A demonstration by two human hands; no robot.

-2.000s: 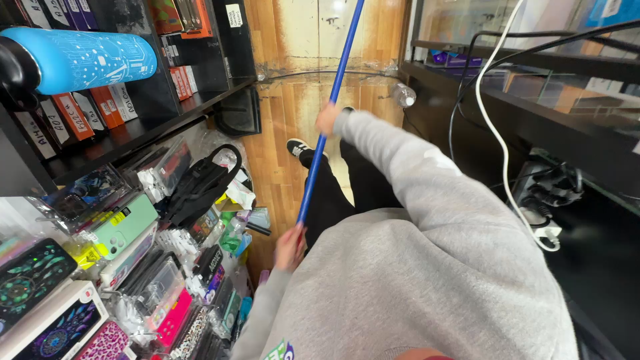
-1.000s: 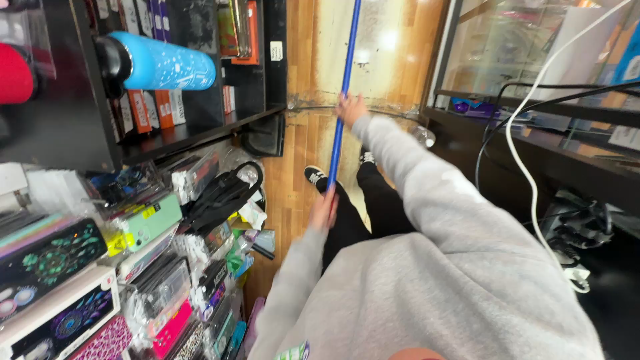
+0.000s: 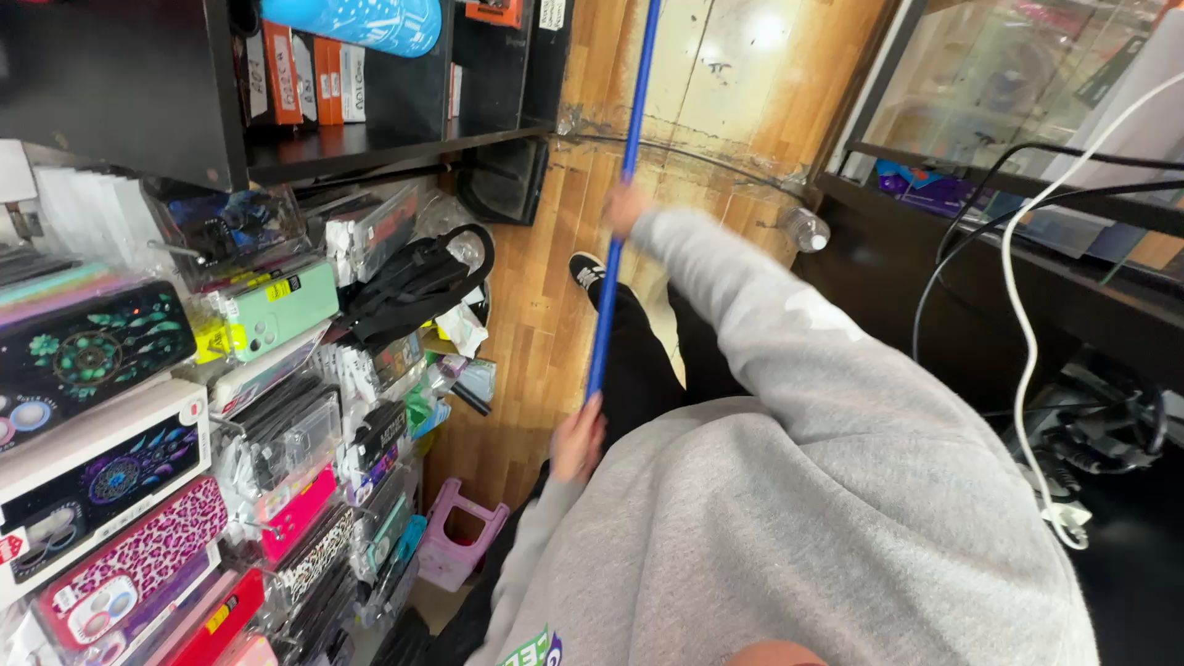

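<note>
A long blue pole (image 3: 606, 319) runs from the top edge of the head view down to my lap; its far end is out of frame. My right hand (image 3: 626, 208), slightly blurred, is closed around the pole's middle, over the wooden floor (image 3: 536, 305). Lower down, my left hand (image 3: 577, 439) grips the pole near its lower end, beside my black trousers. A black shoe (image 3: 586, 271) shows just left of the pole.
Phone cases (image 3: 97, 356) in packaging hang at left, below a black shelf (image 3: 361, 153) with a blue bottle (image 3: 361, 23). A pink plastic stool (image 3: 458, 536) stands low. A black cable (image 3: 703, 155) crosses the floor. A clear plastic bottle (image 3: 805, 229) lies by the right cabinet; a white cable (image 3: 1016, 305) hangs there.
Both hands stay on the blue pole throughout. The view has shifted, and the pink stool now shows at lower left.
</note>
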